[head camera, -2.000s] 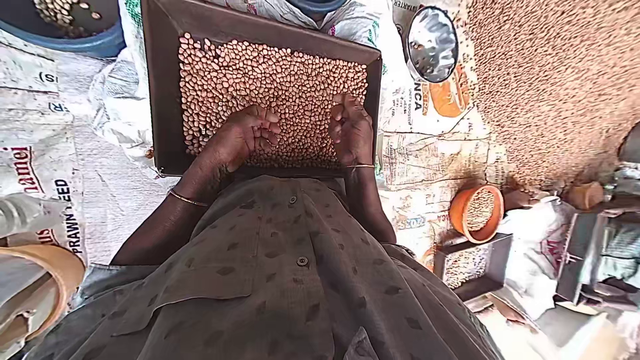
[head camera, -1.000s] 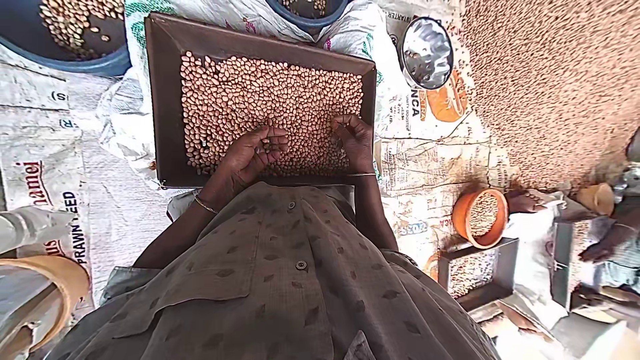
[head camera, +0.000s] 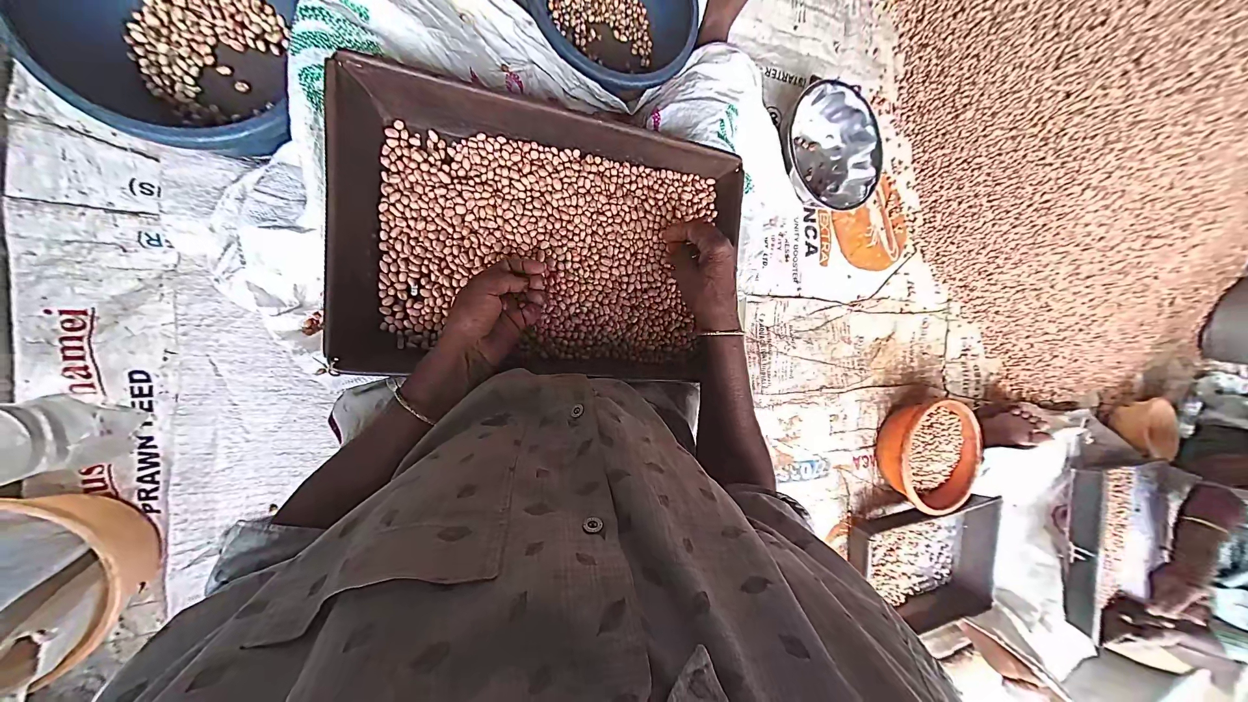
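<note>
A dark rectangular tray (head camera: 353, 224) lies before my body, with a layer of pinkish-brown nuts or beans (head camera: 546, 210) spread over most of it. My left hand (head camera: 497, 302) is over the lower middle of the tray, palm partly up and fingers curled; whether a nut is between the fingers I cannot tell. Over the tray's right part is my right hand (head camera: 702, 268), its fingers bent down to the nuts and thumb near the fingertips. What it pinches, if anything, is hidden. Each wrist bears a thin bangle.
Blue basins (head camera: 210, 136) with some nuts stand beyond the tray, beside a steel bowl (head camera: 836, 146). A large spread of nuts (head camera: 1072, 175) covers the ground at right. Lower right are an orange tub (head camera: 889, 458), another tray (head camera: 985, 556) and a co-worker's hand (head camera: 1180, 575). Printed sacks cover the ground.
My right hand has shifted a little within the tray and its fingers have changed their bend. My left hand stays over the lower middle, its fingers slightly moved. The co-worker's arm has come further into view.
</note>
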